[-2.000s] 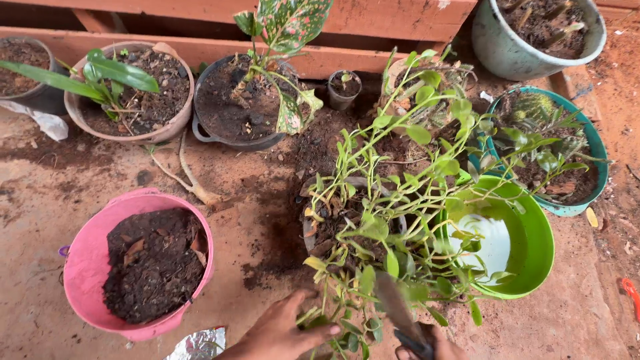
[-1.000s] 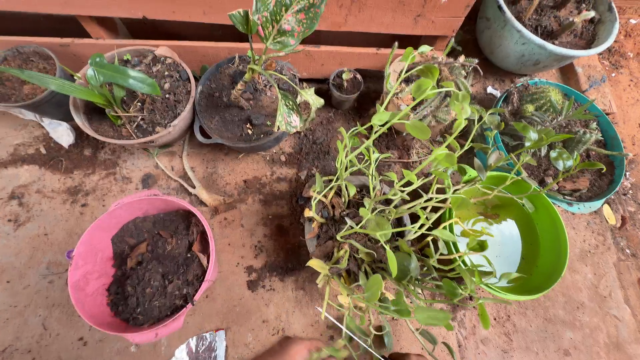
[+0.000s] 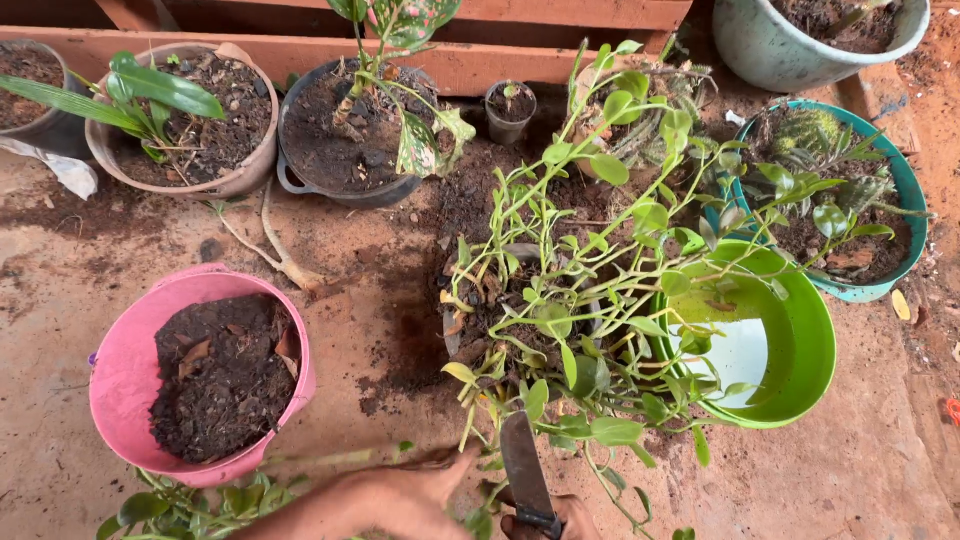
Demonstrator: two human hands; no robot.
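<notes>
A trailing plant with small rounded leaves (image 3: 600, 285) sprawls from a pot of soil at the centre. My right hand (image 3: 551, 517), at the bottom edge, is closed round the handle of a knife (image 3: 525, 465), whose blade points up at the plant's lower stems. Just left of it, my left hand (image 3: 412, 487) reaches to the stems, its fingers blurred and partly out of sight, so its hold cannot be told. Cut leafy stems (image 3: 195, 510) lie at the bottom left, beneath the pink bucket (image 3: 120, 375), which holds dark soil and dry leaves.
A green bucket of water (image 3: 814, 352) stands right of the plant, beside a teal pot of cacti (image 3: 911, 187). Potted plants, among them a black pot (image 3: 292, 142) and a brown pot (image 3: 97, 142), line the wooden slats (image 3: 247, 56). A bare root (image 3: 289, 270) lies on the floor.
Leafy stems now lie below the pink bucket, where none showed before. Both hands have come further into view than a second ago, and the whole knife blade shows again.
</notes>
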